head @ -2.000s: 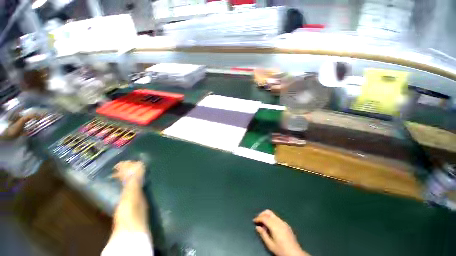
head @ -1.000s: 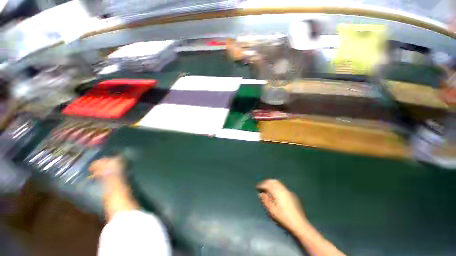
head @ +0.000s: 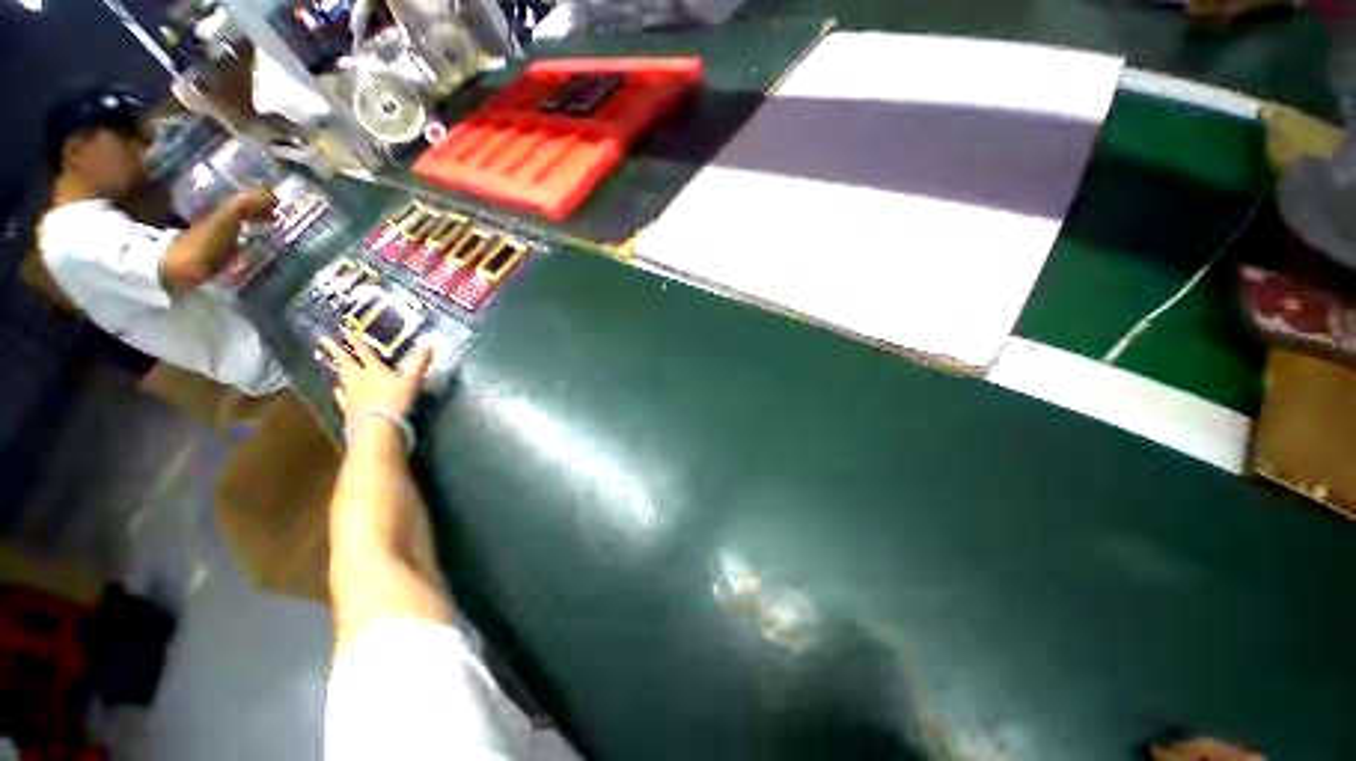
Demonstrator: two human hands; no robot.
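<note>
A clear blister tray (head: 454, 339) lies on the dark green bench at the left. It holds several keypad phones (head: 461, 265), with yellow surrounds and red keypads in the far row. The near row is darker and partly covered by my left hand. My left hand (head: 372, 384) reaches out with fingers spread at the tray's near edge, and no phone is visibly gripped. My right hand (head: 1208, 749) is mostly cut off by the bottom edge at the right, so its fingers cannot be made out.
A bright red ribbed tray (head: 521, 167) with black items stands beyond the phones. A white board (head: 833, 275) with a grey band lies behind the bench edge. A person in a white shirt (head: 127, 275) works at the far left. A brown box (head: 275, 498) is below the bench edge.
The view has swung left and down, so the phones and white board look larger. My left hand's fingers now show spread at the tray. My right hand has almost left the picture.
</note>
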